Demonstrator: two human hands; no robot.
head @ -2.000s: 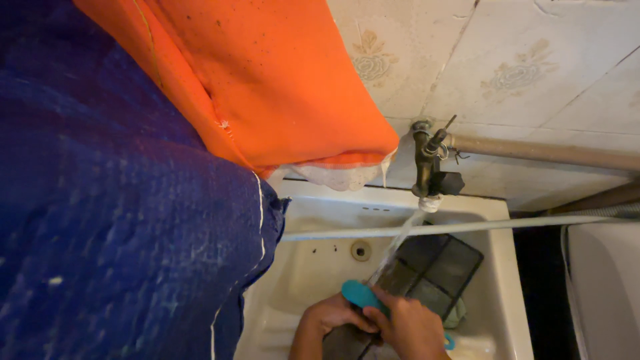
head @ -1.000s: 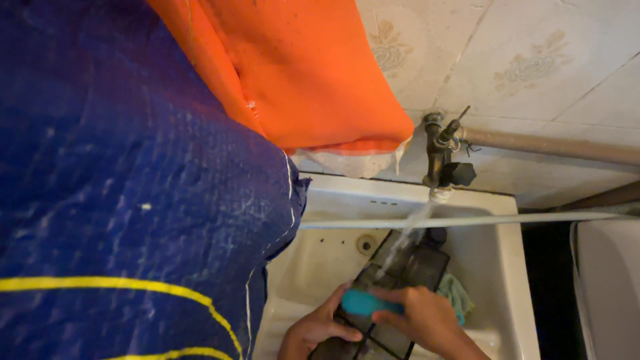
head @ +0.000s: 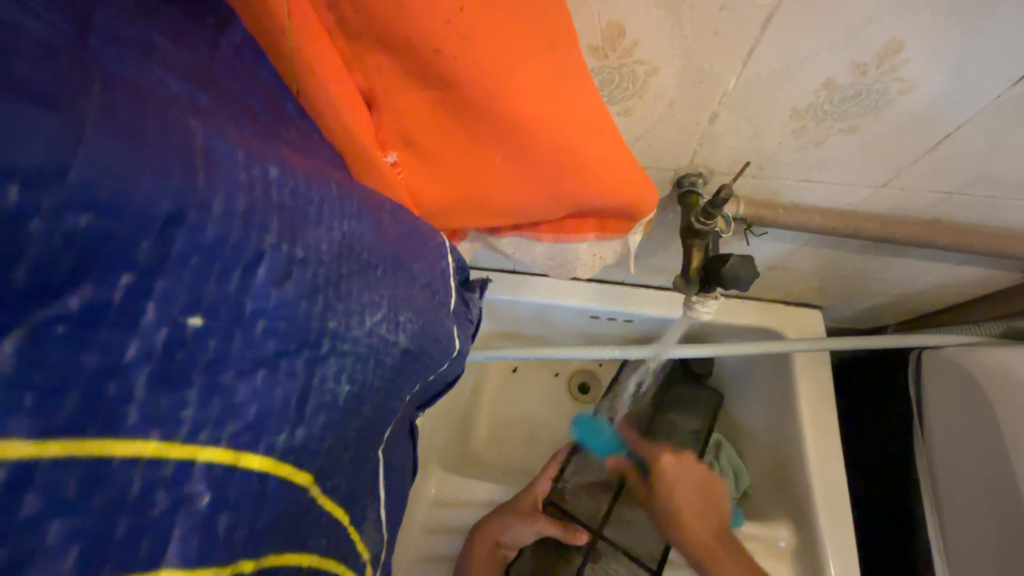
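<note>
My left hand (head: 524, 520) grips the left edge of a dark framed mesh panel (head: 612, 512), which lies tilted in a white ceramic sink (head: 812, 448). A blurred teal brush (head: 598, 436) is in my right hand (head: 680, 496), over the panel's middle; its bristles are hidden. Water runs from an old metal tap (head: 698, 240) onto the panel's upper part. A pale green cloth (head: 726, 464) lies beside the panel on the right, with a small teal thing partly hidden behind my right wrist.
A pale hose (head: 768, 346) crosses above the sink. Blue woven plastic sheeting (head: 224, 264) and orange fabric (head: 496, 112) hang at the left and top, covering part of the sink. A pipe (head: 880, 228) runs along the tiled wall. A pale appliance or container (head: 972, 448) stands at the right.
The panel has shifted and turned in the sink since two seconds ago. My left hand has moved from beside the brush to the panel's left edge. More of the blue sheeting has come into view.
</note>
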